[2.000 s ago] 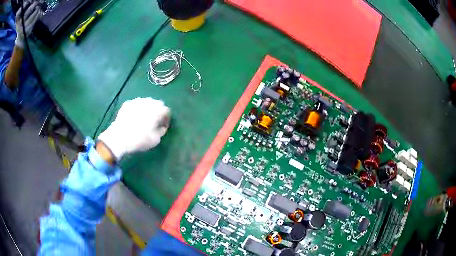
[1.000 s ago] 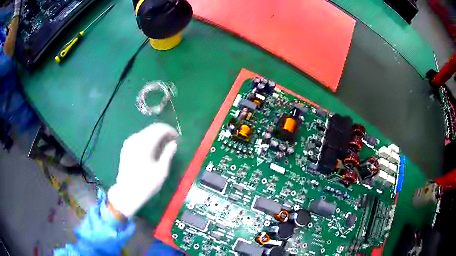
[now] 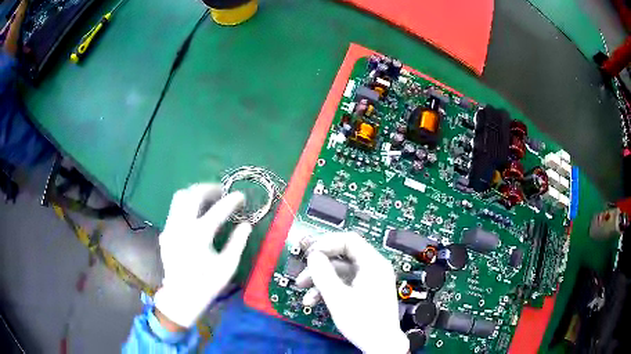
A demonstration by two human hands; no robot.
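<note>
My left hand (image 3: 200,242), in a white glove, holds a coil of silver solder wire (image 3: 266,181) between thumb and fingers, beside the left edge of the red foam pad. A thin strand runs from the coil to the right, toward my right hand. My right hand (image 3: 349,280), also gloved in white, is over the front left part of the green circuit board (image 3: 436,207), its fingers bent. Whether its fingertips grip the strand's end cannot be made out. The board lies on the red foam pad (image 3: 315,145).
A yellow-based round container (image 3: 233,14) is cut off at the top edge, with a black cable (image 3: 162,100) running down the mat. A yellow screwdriver (image 3: 90,39) lies upper left. Another red pad (image 3: 450,28) is beyond the board. A person's blue sleeve (image 3: 24,117) is at far left.
My left hand has taken hold of the solder coil and lifted it off the mat, to the right. My right hand has come into view over the board. The view has shifted.
</note>
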